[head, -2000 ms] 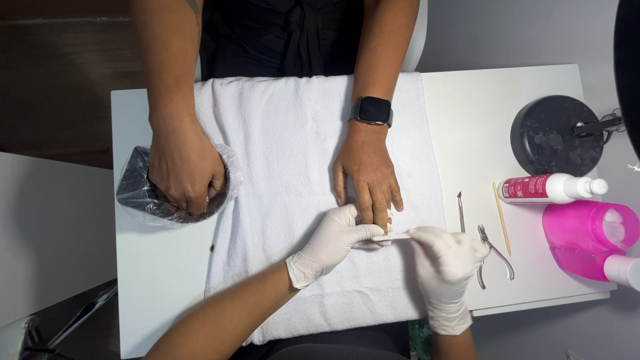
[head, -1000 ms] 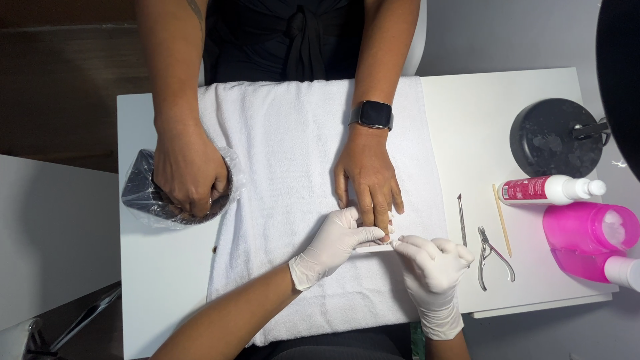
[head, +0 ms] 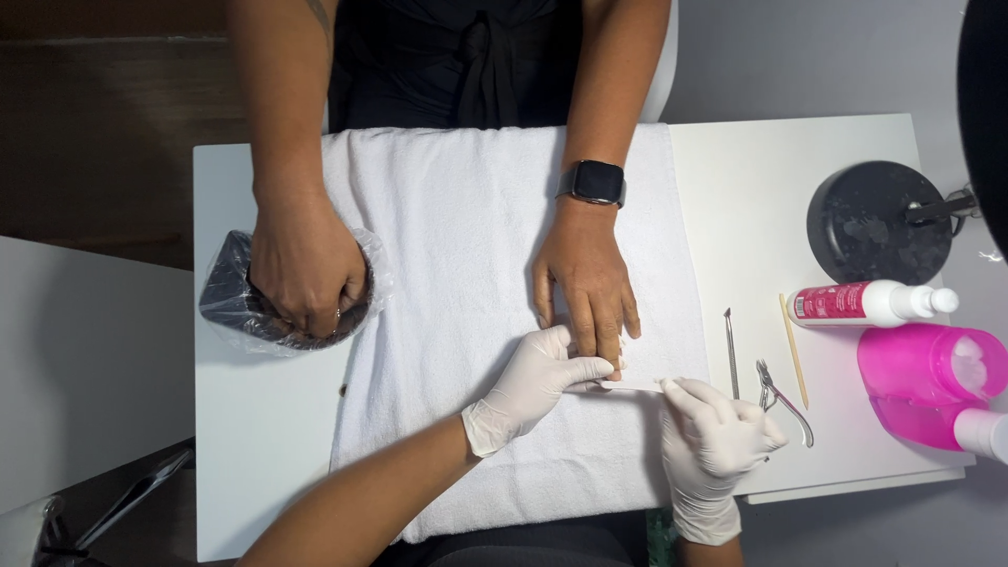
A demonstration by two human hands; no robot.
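Note:
My left hand (head: pixel 531 386), in a white glove, holds a fingertip of the other person's hand (head: pixel 592 279), which lies palm down on a white towel (head: pixel 465 260). My right hand (head: pixel 713 441), also gloved, grips one end of a thin white nail file (head: pixel 634 386). The file's other end is at the held fingertip. That person wears a smartwatch (head: pixel 597 182). Their other hand (head: pixel 307 264) dips its fingers into a dark bowl lined with clear plastic (head: pixel 236 303).
Right of the towel lie a metal cuticle pusher (head: pixel 731 354), cuticle nippers (head: pixel 776 394) and a wooden stick (head: pixel 794 354). Beyond them are a white and red bottle (head: pixel 839 304), a pink container (head: pixel 906 378) and a black round lamp base (head: pixel 878 224).
My right hand and the file have shifted slightly about the held fingertip; the file was tilted differently two seconds ago. My left hand keeps its hold. The bowl hand stays in place.

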